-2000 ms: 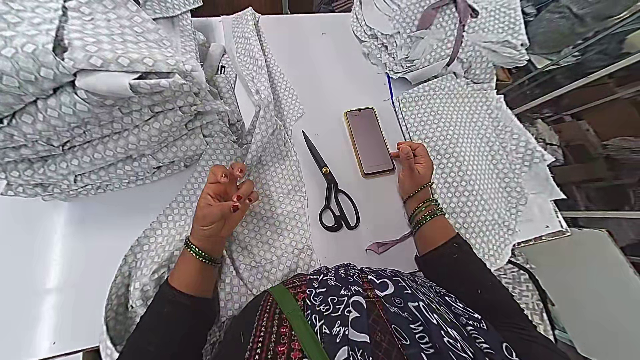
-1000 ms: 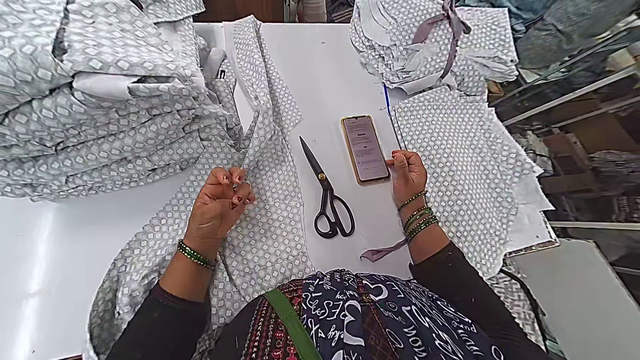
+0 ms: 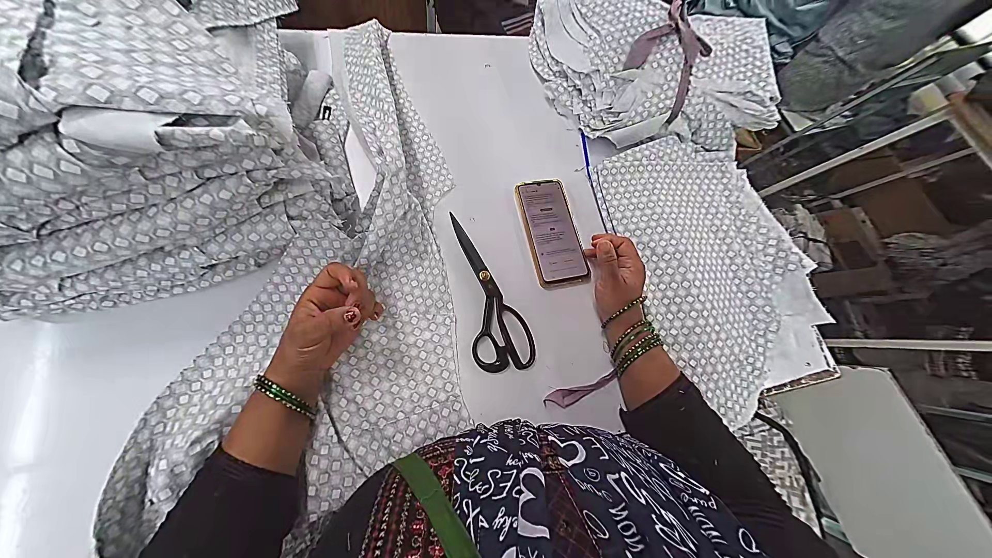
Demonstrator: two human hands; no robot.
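My left hand [image 3: 324, 322] hovers with curled fingers over the grey-and-white patterned fabric [image 3: 395, 325]; whether anything thin is between its fingertips cannot be told. My right hand [image 3: 618, 271] rests at the lower right edge of a smartphone [image 3: 552, 232] in a yellowish case, its fingertips at the phone's side. The phone lies face up with a lit screen bearing writing. Black-handled fabric shears [image 3: 494, 298] lie between my hands on the white table, blades pointing away and nearly closed. Stacked patterned fabric pieces [image 3: 690, 271] lie beside and under my right hand.
A large heap of patterned fabric [image 3: 139, 178] covers the far left. At the back right sits a bundle [image 3: 612, 70] tied with a mauve fabric strip [image 3: 682, 54]. Another mauve strip [image 3: 577, 393] lies near my right wrist. Metal racks [image 3: 876, 151] with boxes stand beyond the right edge.
The phone's screen was dark two seconds ago and is lit with writing in the later frames. My right hand has stayed by the phone; the shears lie in the same place.
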